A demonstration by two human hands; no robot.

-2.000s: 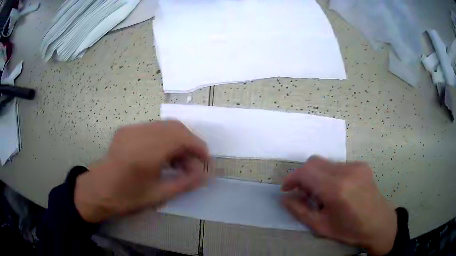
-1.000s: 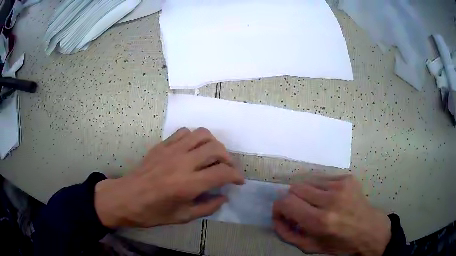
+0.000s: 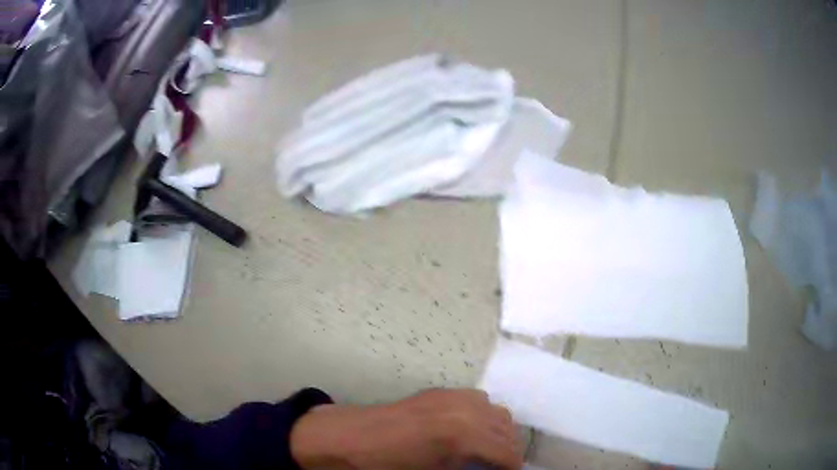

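My left hand [image 3: 431, 430] is at the bottom centre, blurred, with its fingertips by the left end of the white fabric strip [image 3: 606, 404]. Its fingers point down out of the picture, so what they touch is hidden. A small pale edge, perhaps of the interlining strip, shows beside the fingertips at the bottom edge. The wide white panel [image 3: 624, 266] lies beyond the strip, with a narrow gap between them. My right hand is not in the picture.
A bundle of cut pieces [image 3: 395, 133] lies at upper centre, with a curved white piece [image 3: 523, 147] partly under it. The hammer [image 3: 197, 209] and small white squares [image 3: 158, 275] are at left. Grey fabric [image 3: 64, 119] is heaped far left. Crumpled interlining [image 3: 798, 248] is at right.
The view has swung left, so the strips and panel appear lower and further right. The hammer, squares and grey heap have come into view. My right hand has left the picture.
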